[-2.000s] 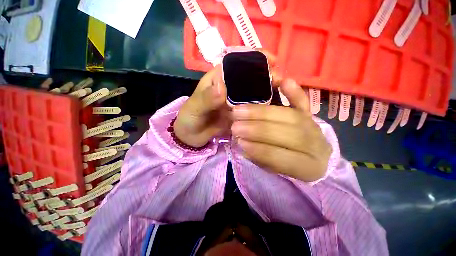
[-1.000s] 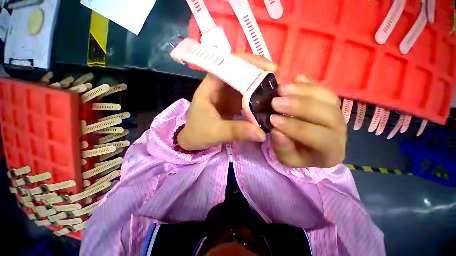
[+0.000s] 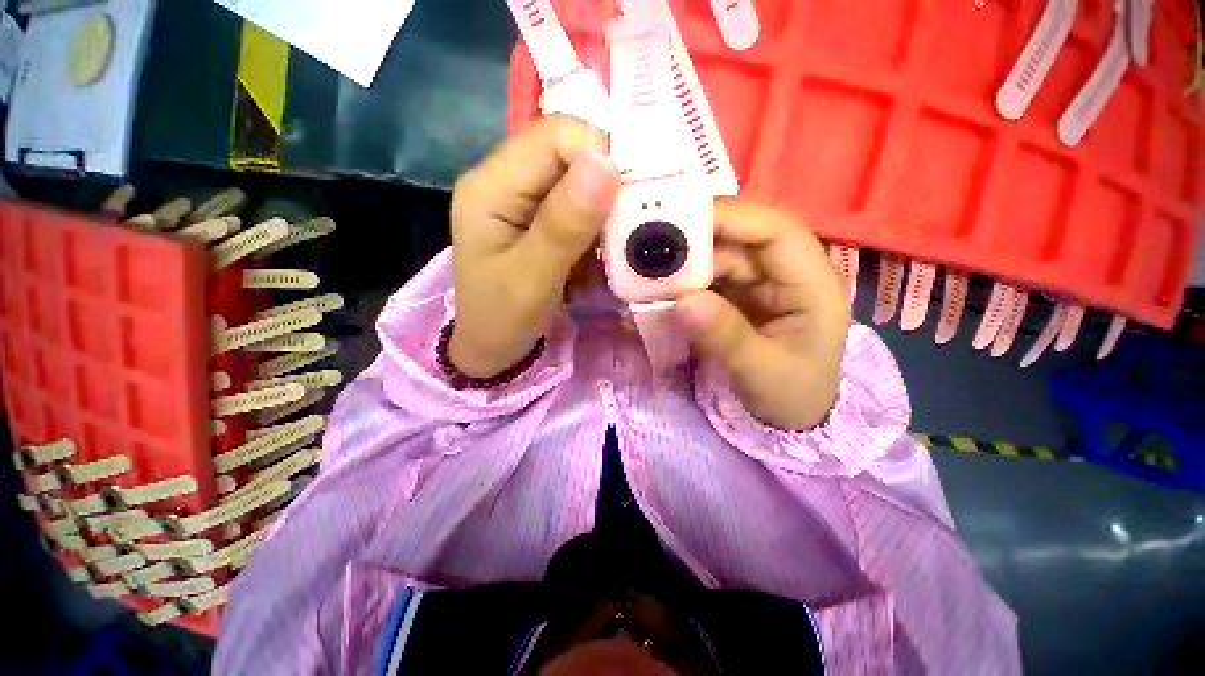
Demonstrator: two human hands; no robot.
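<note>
A smartwatch (image 3: pixel 657 251) with a pale pink case and strap is held up in front of my chest. Its back faces me, with a round dark sensor window in the centre. One strap half extends up over the red tray's left part, the other hangs down below the case. My left hand (image 3: pixel 522 244) grips its left side near the upper strap joint. My right hand (image 3: pixel 780 310) holds the case's right and lower edge, thumb at the bottom corner. The screen is hidden.
A red turnover tray (image 3: pixel 925 172) lies behind and right, with pink straps over its edges and another pink watch (image 3: pixel 574 95) at its left end. A second red tray (image 3: pixel 106 330) with beige-strap watches (image 3: pixel 271 396) stands left. White paper (image 3: pixel 330 27) and a clipboard (image 3: pixel 79 119) lie at upper left.
The watch has been turned from its black screen to its back, and its strap has swung from pointing up-left to nearly upright. My left hand has moved up to the strap joint.
</note>
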